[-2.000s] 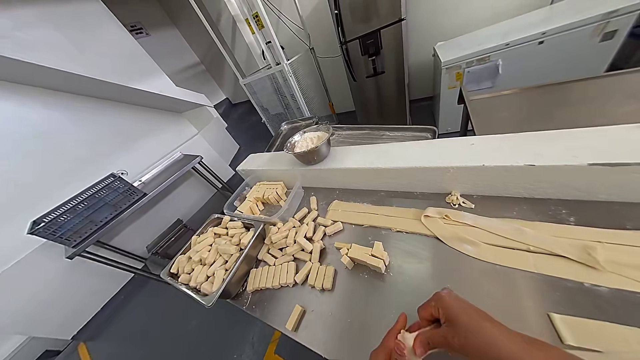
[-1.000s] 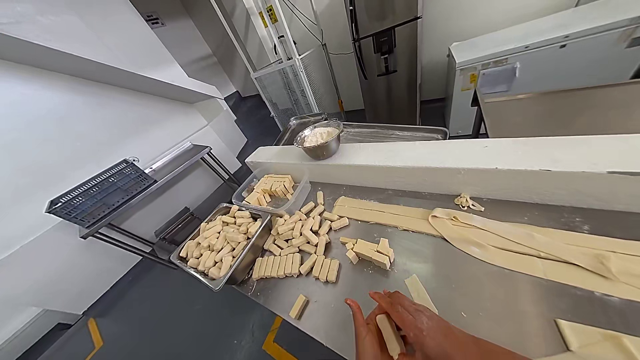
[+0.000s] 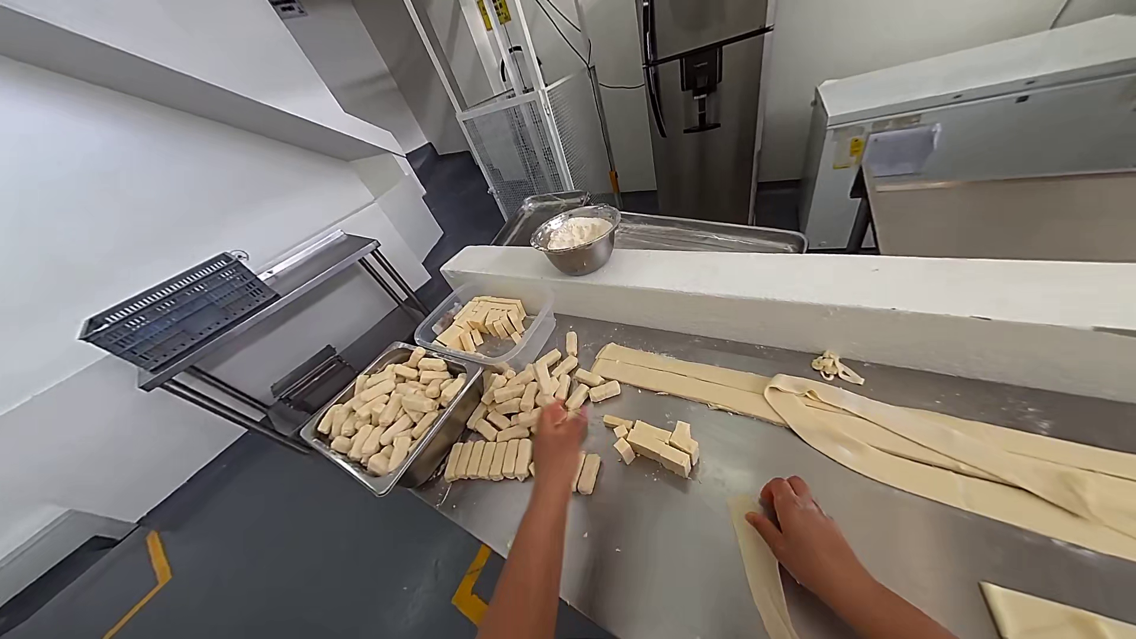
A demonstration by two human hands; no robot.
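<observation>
My left hand (image 3: 559,437) reaches into the pile of dough-wrapped sticks (image 3: 524,390) on the steel table; its fingertips are partly hidden, so whether it grips one is unclear. Below and beside it lies a row of similar sticks (image 3: 488,461). My right hand (image 3: 797,525) rests with curled fingers at the edge of a thin dough strip (image 3: 757,568). Between the hands sits a small stack of bare cheese-like blocks (image 3: 657,445). Long dough sheets (image 3: 932,453) run along the table to the right, partly folded over one another.
A steel pan (image 3: 390,417) full of wrapped sticks and a clear plastic container (image 3: 535,342) of cut blocks stand at left. A metal bowl of flour (image 3: 581,253) sits on the white ledge (image 3: 799,288). Dough scraps (image 3: 836,366) lie near its base; another dough piece (image 3: 1056,617) is at lower right.
My hands were together around a wrapped stick one second ago; now they are apart, the left over the pile and the right at the dough strip. The loose stick near the table's front edge is gone from there.
</observation>
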